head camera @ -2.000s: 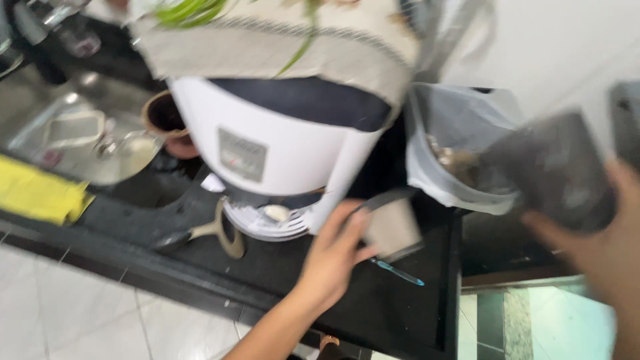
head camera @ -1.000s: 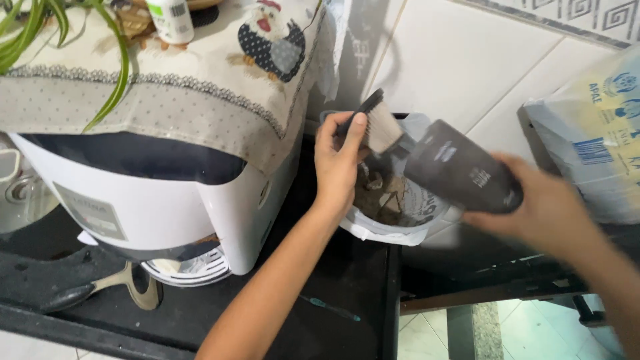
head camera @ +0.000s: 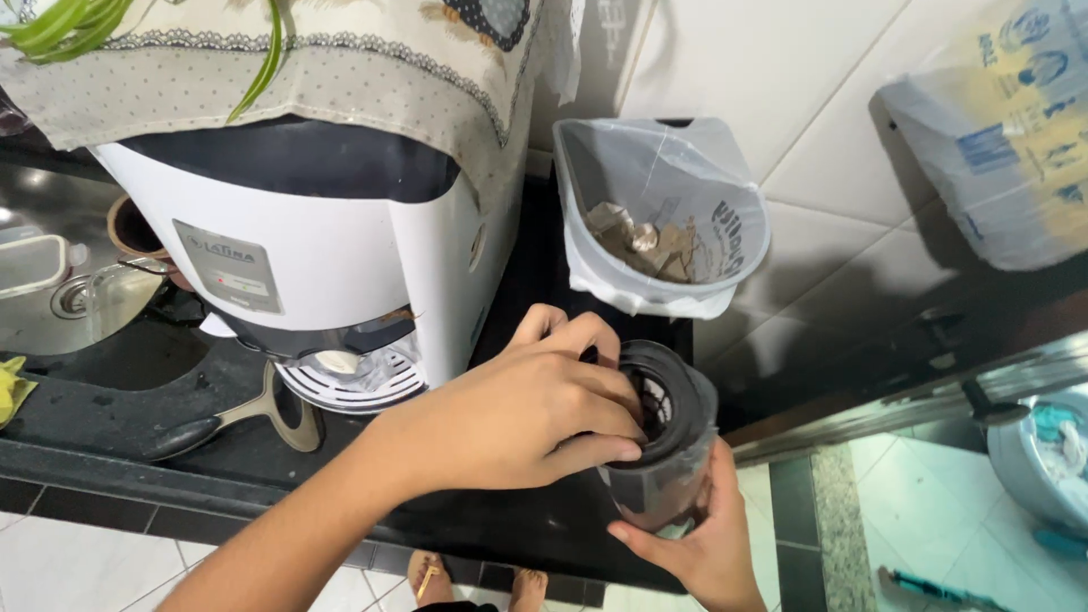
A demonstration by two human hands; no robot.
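Note:
A dark translucent cylindrical container [head camera: 659, 493] with a black ring-shaped part [head camera: 684, 408] at its top is between my hands, just in front of the bin. My right hand [head camera: 710, 544] holds its lower body from the right and below. My left hand [head camera: 569, 399] is curled over the ring from the left, its thumb on the near edge and fingertips at the opening. Some light, slotted or mesh-like detail shows inside the opening. Whatever lies under my left fingers is hidden.
A lined waste bin [head camera: 663, 276] with scraps stands behind the container. At left are a white water dispenser [head camera: 340, 255] under a cloth, a peeler-like tool with a dark handle [head camera: 246, 412], and a steel sink [head camera: 51, 331]. A plastic-wrapped package [head camera: 1003, 153] is at upper right.
The container has moved from over the bin to above the counter's front part and now stands more upright. The pale, dark-edged piece seen earlier in my left hand is out of sight.

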